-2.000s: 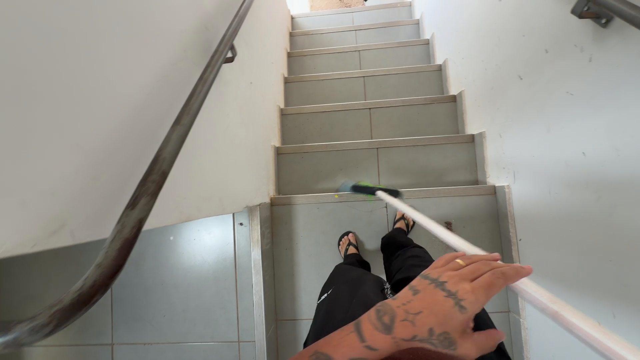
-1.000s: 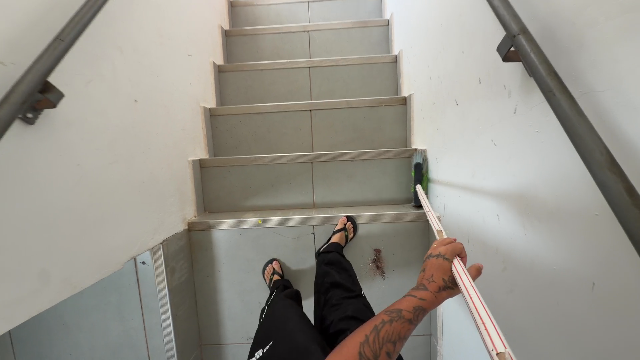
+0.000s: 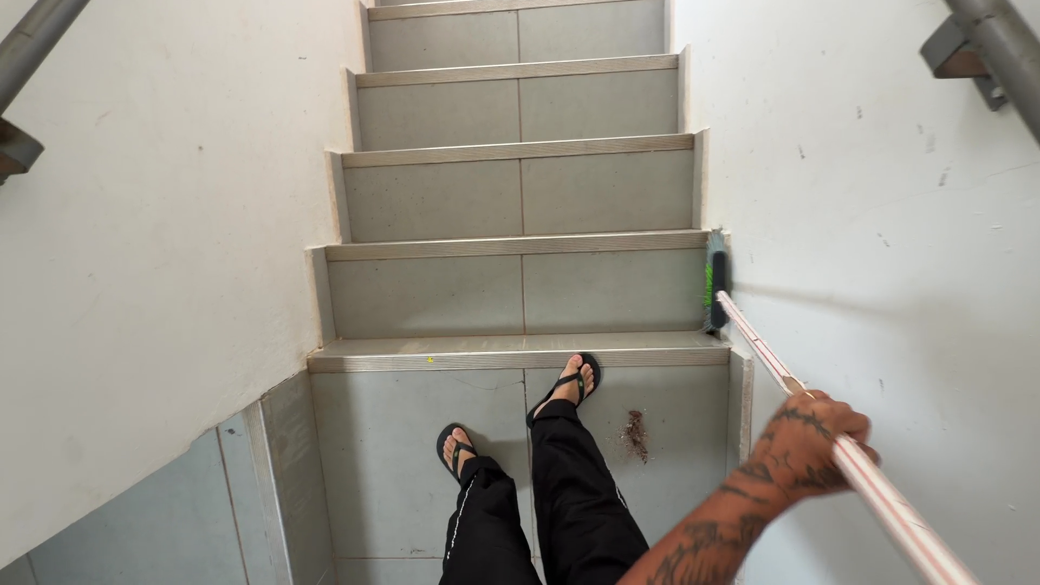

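My left hand (image 3: 816,443) reaches in from the bottom, its tattooed forearm slanting up to the right. Its fingers are wrapped around the white, red-striped handle of a broom (image 3: 902,520). The handle runs from the lower right corner up to the dark broom head (image 3: 719,288), which has grey and green bristles. That head stands in the right corner of the first step, against the side wall and beside the riser. A small heap of brown debris (image 3: 635,436) lies on the tiled floor, right of my feet. My right hand is out of view.
Grey tiled stairs with ribbed nosings (image 3: 520,359) rise ahead between white walls. A yellow speck (image 3: 431,359) marks the first nosing. Metal handrails (image 3: 1003,49) run along both sides. My sandalled feet (image 3: 575,382) are on the landing; a lower tiled area (image 3: 154,512) is at left.
The broom head has gone from the middle of the first step's edge to its right corner. My left hand, loosely open over the handle two seconds ago, is closed around it. The view has shifted.
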